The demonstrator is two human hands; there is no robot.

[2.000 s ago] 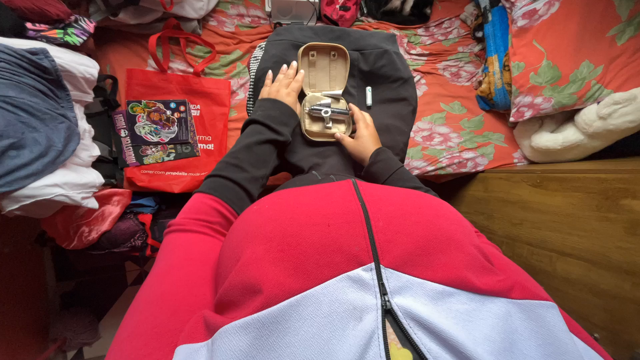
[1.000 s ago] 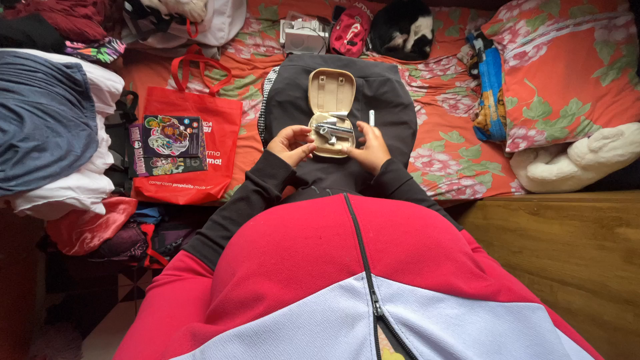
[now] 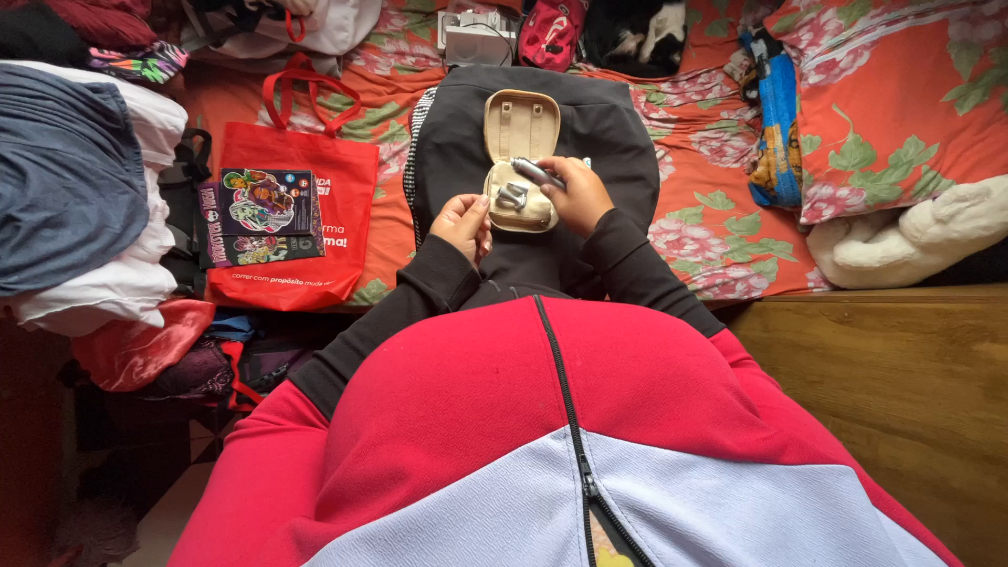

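Note:
A small beige zip case (image 3: 521, 142) stands open on a dark folded garment (image 3: 449, 157) over the bed. My right hand (image 3: 581, 193) holds a grey metallic cylinder (image 3: 539, 174) between thumb and fingers, slanting over the case's lower half. Under it, inside the case, lie shiny silver metal pieces (image 3: 512, 195), whose exact kind I cannot tell. My left hand (image 3: 465, 224) is at the case's lower left edge, thumb and fingertips close together; whether something small is between them is unclear.
A red tote bag (image 3: 291, 287) with a sticker book (image 3: 260, 205) on it lies left, beside piled clothes (image 3: 63, 181). Behind the garment are a white box (image 3: 476, 43), a pink pouch (image 3: 553, 35) and a black-and-white cat (image 3: 638, 35). A floral pillow (image 3: 898, 102) and white plush (image 3: 913, 236) lie right.
My right hand has lifted the grey cylinder, which one second ago lay in or just over the case. My left hand has gone from the case's upper left side to its lower left edge.

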